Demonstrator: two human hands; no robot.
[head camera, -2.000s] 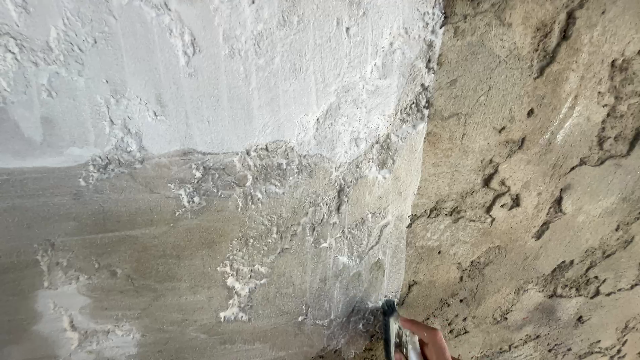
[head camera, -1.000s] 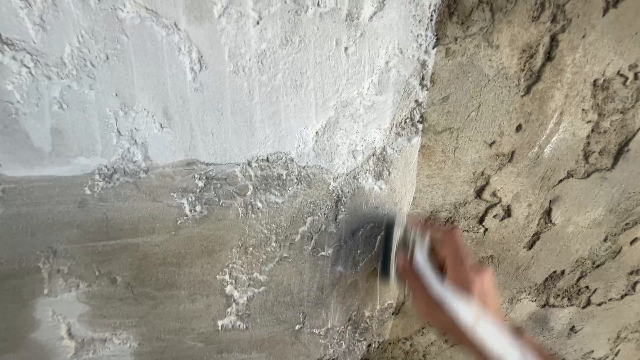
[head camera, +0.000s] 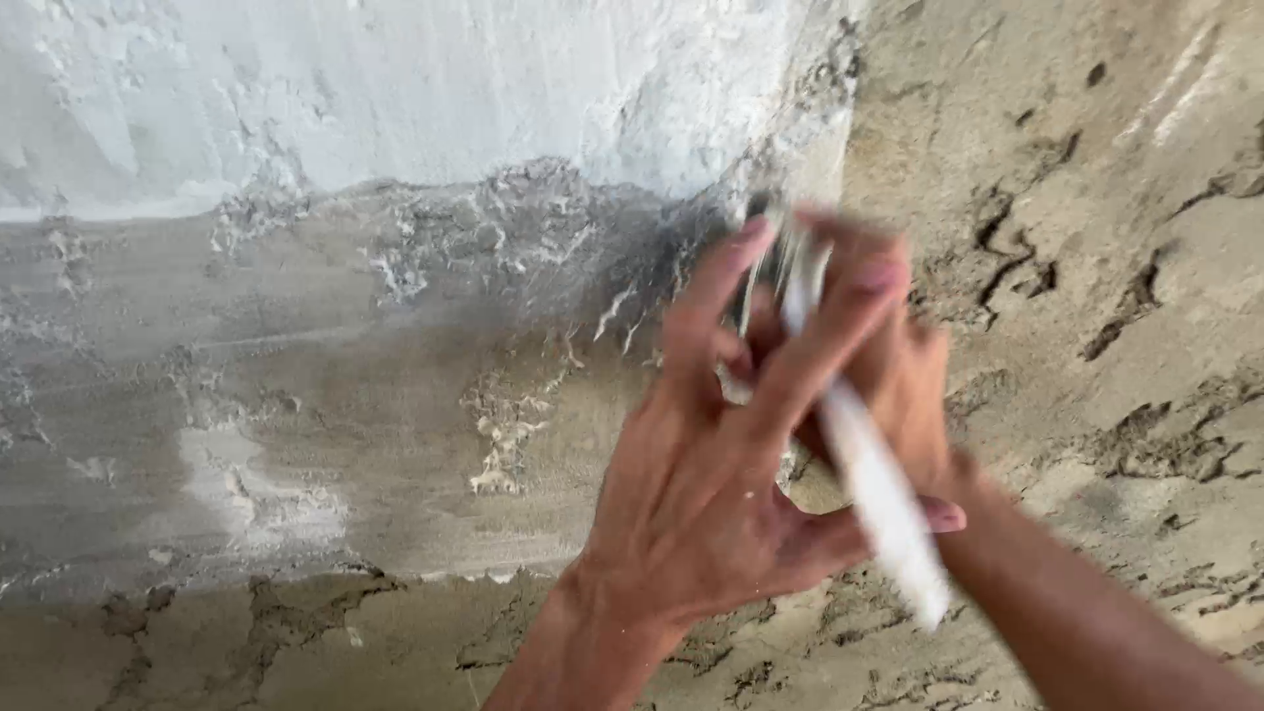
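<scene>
Both my hands are together at a plastered wall, right of the view's centre. My right hand (head camera: 904, 395) is partly hidden behind the left and is closed around a blurred plastering hand tool (head camera: 884, 494) with a long white part slanting down to the right. My left hand (head camera: 711, 474) lies over the right one with its back to the camera, fingers spread and thumb pointing right; whether it grips the tool is unclear. Ahead of the fingertips is the ragged edge of the white plaster coat (head camera: 494, 89), above a rough grey-beige plaster band (head camera: 326, 365).
On the right is bare brown rough render (head camera: 1066, 296), cracked and pitted, meeting the smoother coat along a near-vertical edge. More rough brown render (head camera: 296, 642) runs along the bottom. A pale plaster patch (head camera: 257, 494) marks the lower left.
My right hand has moved up the wall with the tool from the bottom edge. My left hand, not seen in the earlier frames, has come in beside it.
</scene>
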